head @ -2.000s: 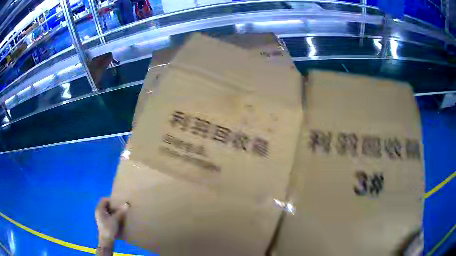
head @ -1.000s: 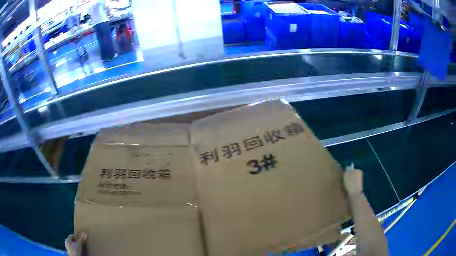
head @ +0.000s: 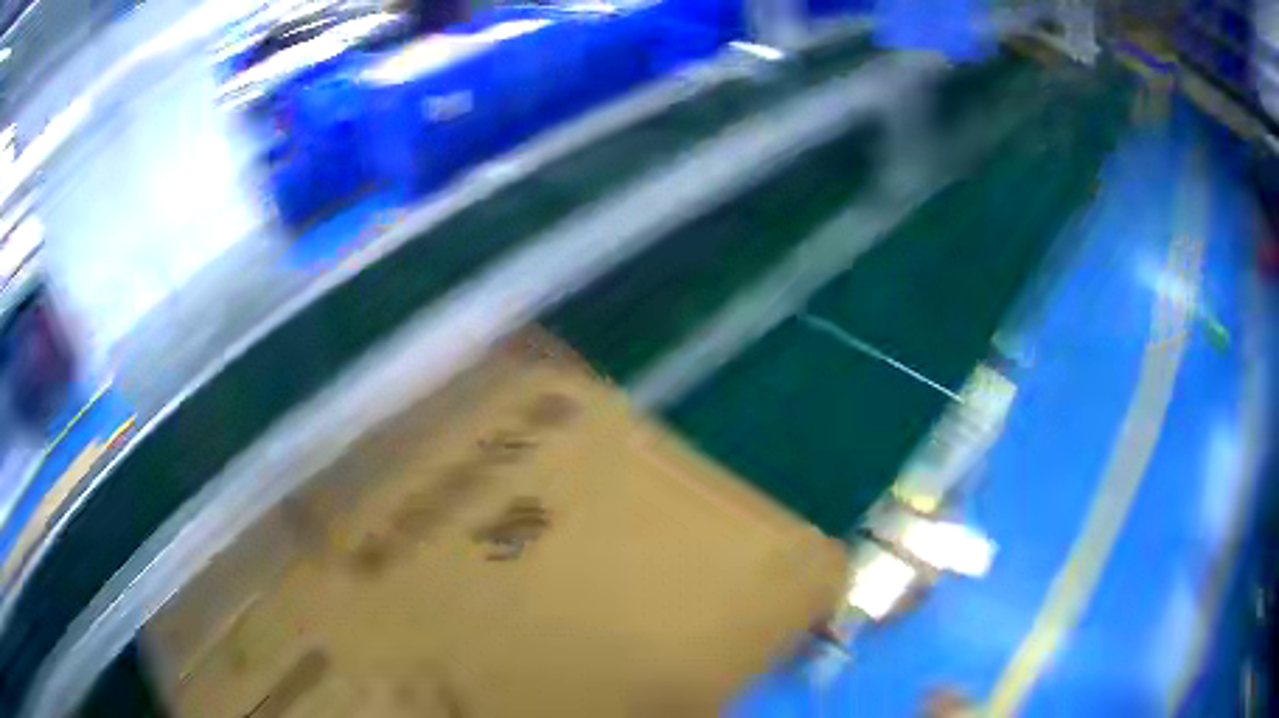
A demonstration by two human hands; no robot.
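A large flattened-looking brown carton (head: pixel 617 561) with blurred dark print lies over the green-topped line at the lower left and centre. Its bottom part is cut off by the picture's edge. My left hand is not in view. A small skin-coloured blur at the bottom edge, right of the carton, may be part of my right hand (head: pixel 947 703). It shows apart from the carton, and its grip cannot be made out. The whole picture is strongly blurred.
The green line surface (head: pixel 898 337) with metal rails runs up to the right. Blue bins (head: pixel 491 105) stand behind it. Bright blurred items are at the line's near edge (head: pixel 926 547). Blue floor with a yellow lane line (head: pixel 1108 547) lies at the right.
The view has swung to the right and tilted. The carton now shows lower left and blurred. My left hand has left the picture, and my right hand no longer shows at the carton's edge.
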